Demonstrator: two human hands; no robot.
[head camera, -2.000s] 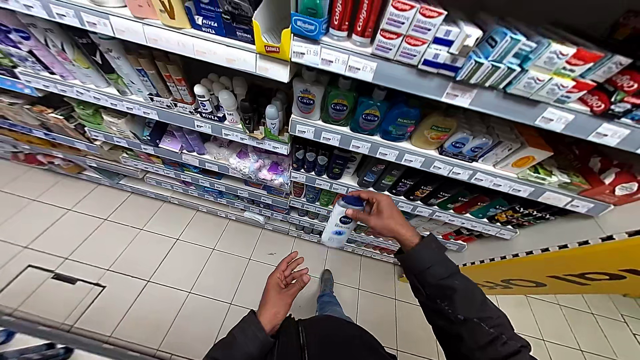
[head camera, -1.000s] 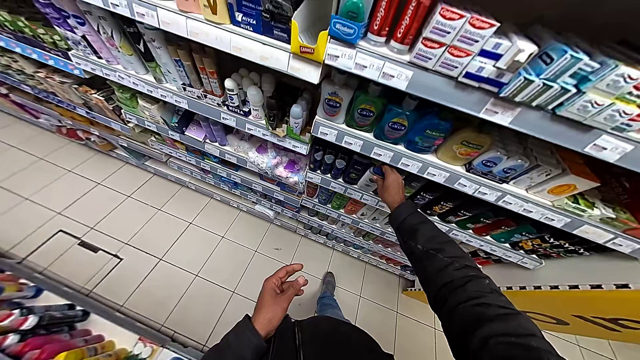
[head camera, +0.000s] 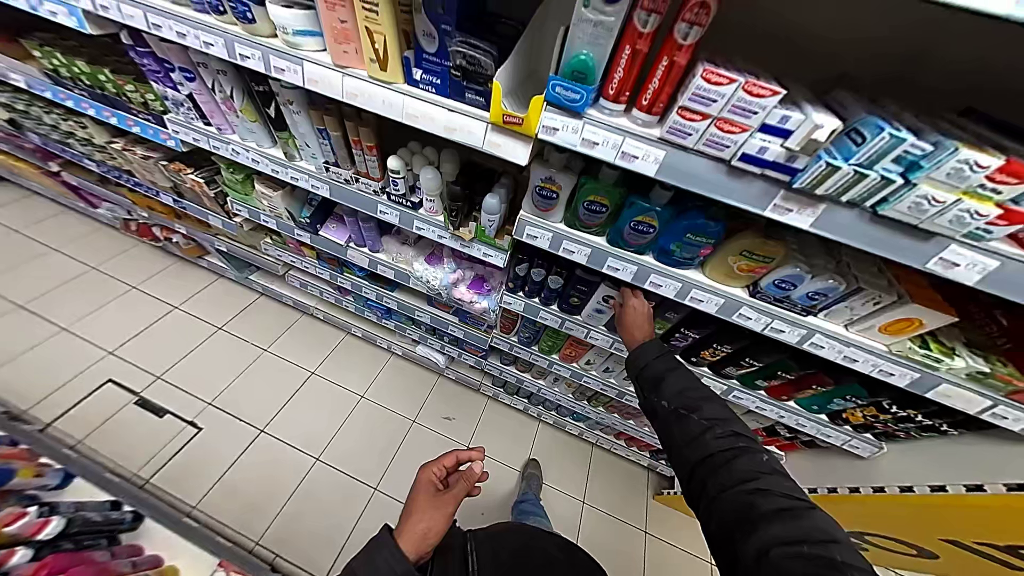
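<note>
My right hand (head camera: 634, 318) reaches onto the shelf below the hand-soap row. Its fingers are at the right side of a white Nivea bottle (head camera: 602, 304), which stands among dark bottles (head camera: 578, 291); the fingertips are partly hidden, so whether they grip the bottle cannot be told. My left hand (head camera: 445, 498) hangs low in front of my body with curled fingers, thumb near the forefinger, and nothing in it. Carex pump bottles (head camera: 640, 218) stand on the shelf above my right hand.
Toothpaste boxes (head camera: 724, 108) fill the upper right shelf, and roll-on deodorants (head camera: 431, 190) stand to the left. Dark Lynx bottles (head camera: 712, 346) lie right of my right hand. A yellow sign (head camera: 920, 532) is at lower right, another product shelf (head camera: 72, 520) at lower left. The floor (head camera: 272, 384) is tiled.
Two seconds ago my right hand held the white bottle out in front of the shelves; by one second ago it had moved to the shelf, where it remains. The left hand stays low, its fingers now more curled.
</note>
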